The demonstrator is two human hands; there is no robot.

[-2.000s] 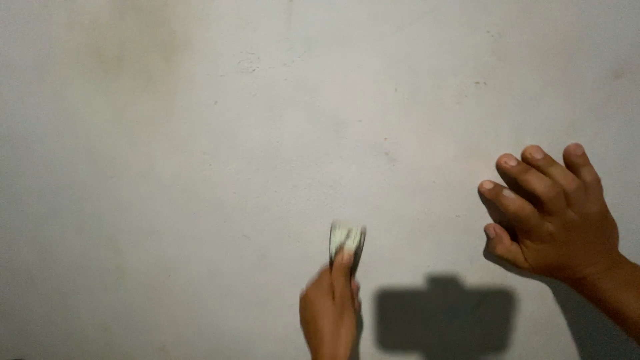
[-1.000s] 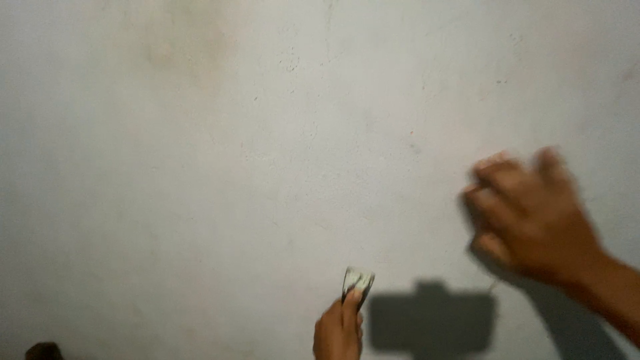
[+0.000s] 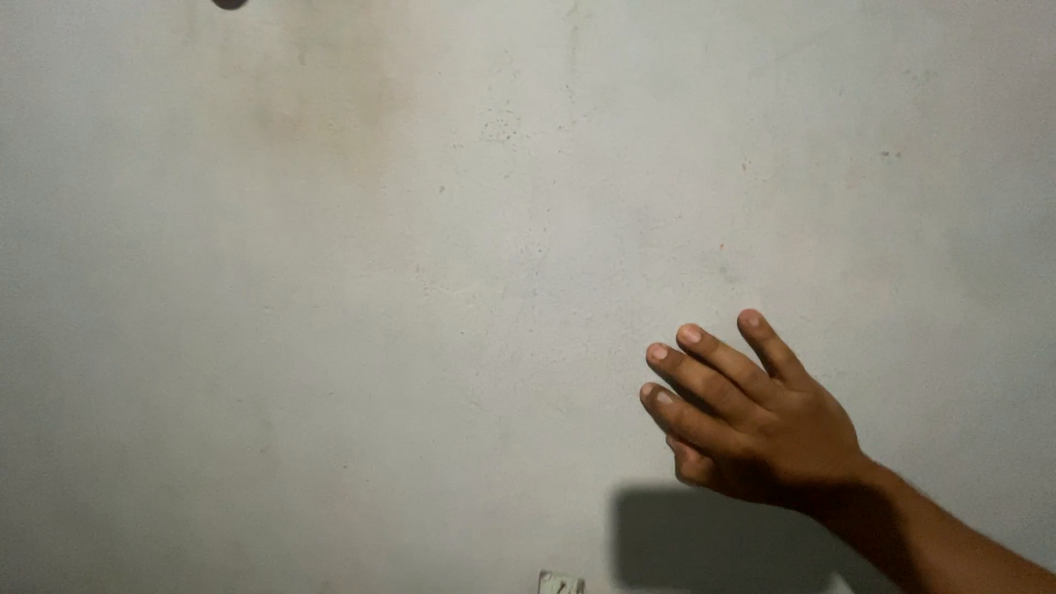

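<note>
My right hand [image 3: 751, 412] reaches in from the lower right, palm toward a pale painted wall [image 3: 371, 330], its fingers spread. It holds nothing that I can see. At the bottom edge, left of this hand, the top of a small pale, flat item [image 3: 561, 582] with dark marks shows; what it is, I cannot tell. My left hand is out of the frame, so its hold on that item is hidden.
A brownish stain [image 3: 322, 107] marks the wall's upper left. Small pits and specks [image 3: 499, 128] dot the surface. A dark rounded thing [image 3: 230, 3] is cut off by the top edge. A blocky shadow [image 3: 701, 536] falls under my right hand.
My left hand, seen earlier gripping the small pale item at the bottom centre, has dropped out of view. My right hand has moved left and lower in the picture.
</note>
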